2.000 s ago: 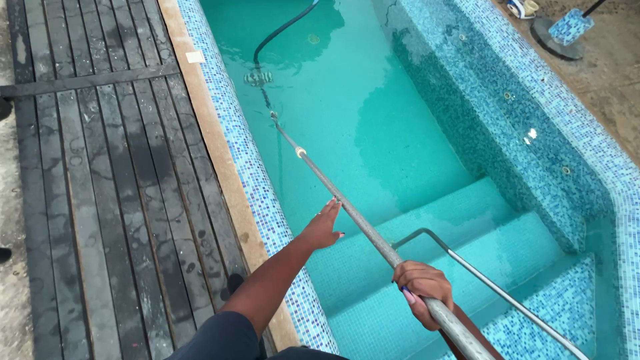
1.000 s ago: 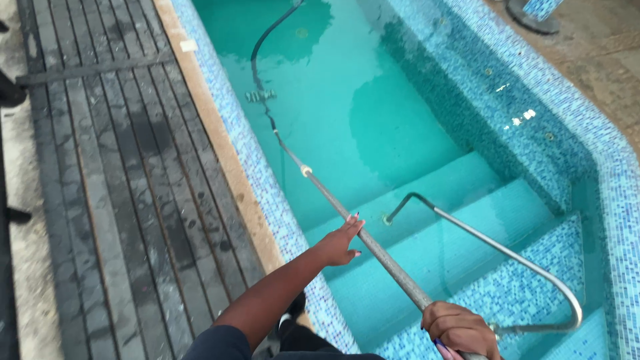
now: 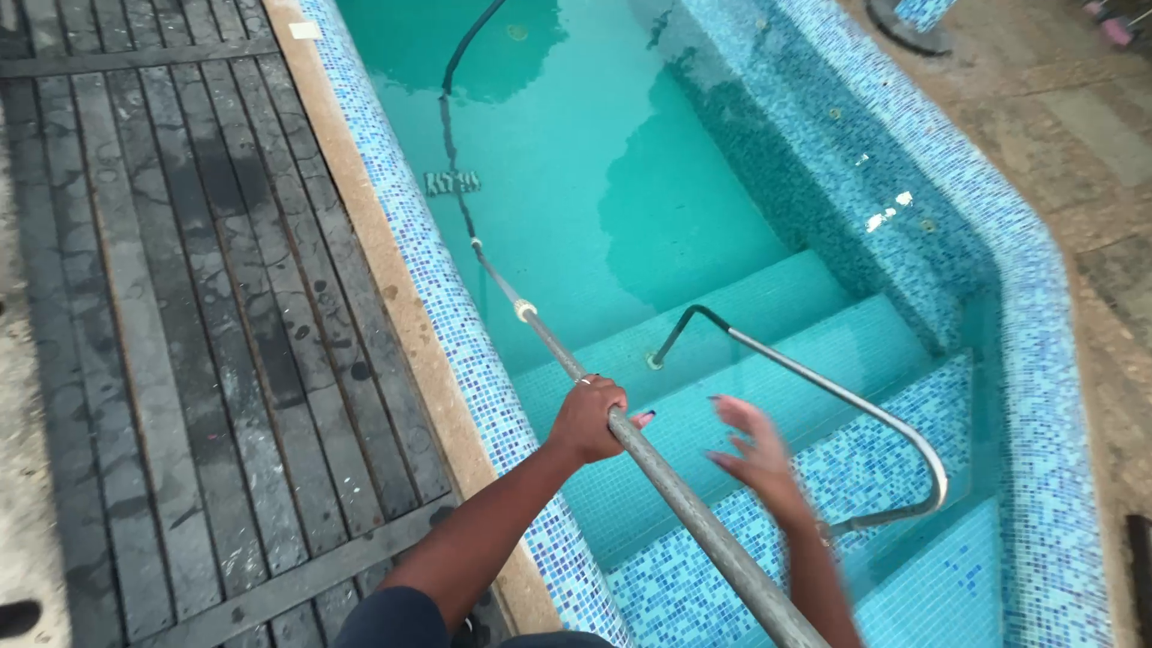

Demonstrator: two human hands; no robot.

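My left hand (image 3: 591, 419) is wrapped around a long grey telescopic pole (image 3: 693, 517), which slants from the bottom of the view down into the pool water. A pale collar (image 3: 525, 310) joins its sections. Off the pole, to its right, my right hand (image 3: 754, 450) is raised, blurred, with fingers apart and nothing in them. Near the far end of the pole a dark hose (image 3: 447, 126) runs up through the water, and a rippled, comb-like shape shows beside it; what the pole ends in is not clear.
A metal handrail (image 3: 837, 389) bends over the tiled pool steps (image 3: 720, 310), just right of my right hand. Blue mosaic edging (image 3: 423, 261) borders the pool. Grey wooden slats (image 3: 216, 315) lie to the left, stone paving (image 3: 1071, 117) to the right. A round dark base (image 3: 909, 34) stands top right.
My left hand, open beside the pole before, has closed around it. My right hand, which held the pole lower down, has let go and is up to the right of it.
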